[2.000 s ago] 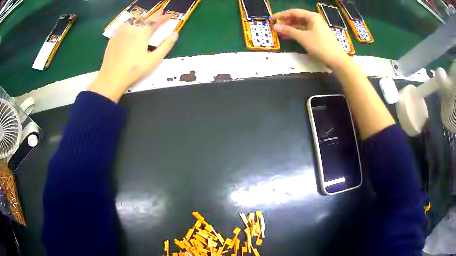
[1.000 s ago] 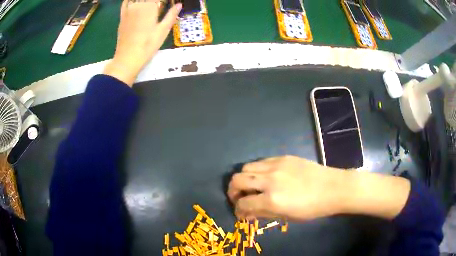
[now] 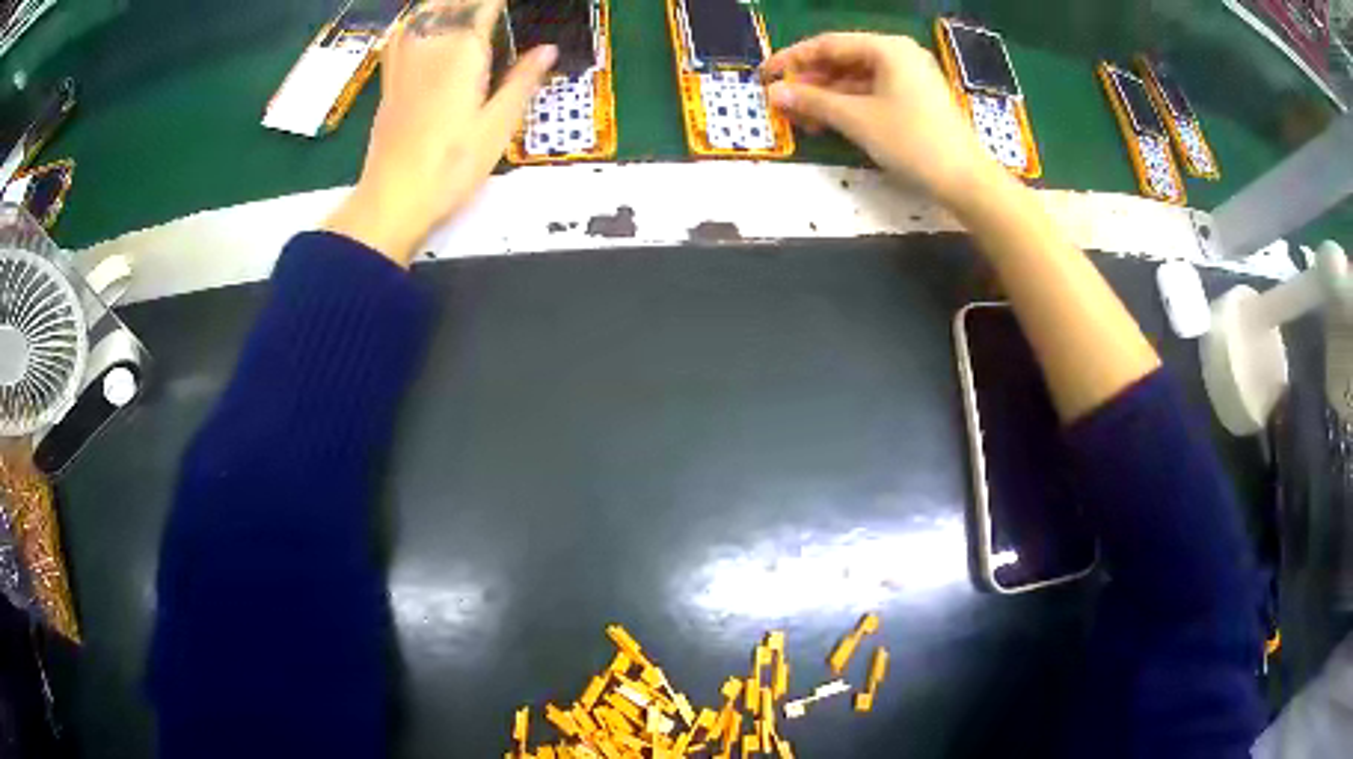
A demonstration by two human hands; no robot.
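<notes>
Two orange-edged handsets lie keypad side up on the green belt, one at centre (image 3: 730,107) and one left of it (image 3: 567,119). My right hand (image 3: 876,111) has thumb and forefinger pinched at the right side of the centre handset, beside its screen. Whether a small orange part is between the fingertips cannot be seen. My left hand (image 3: 430,141) reaches over the left edge of the other handset, thumb over its screen area. Its fingers are cut off by the top edge, so its grip is unclear. Small orange parts (image 3: 631,712) lie in a loose pile on the dark bench.
More handsets lie on the belt, at right (image 3: 991,111) and left (image 3: 319,74). A white rail (image 3: 668,200) borders the bench. A smartphone (image 3: 1024,475) lies partly under my right forearm. Fans stand at left (image 3: 30,341) and right (image 3: 1246,356). A clear bag (image 3: 37,541) lies at left.
My right hand has moved from the orange pile up to the centre handset. Handsets on the belt have shifted left relative to the bench. Several orange parts now lie apart at the pile's right.
</notes>
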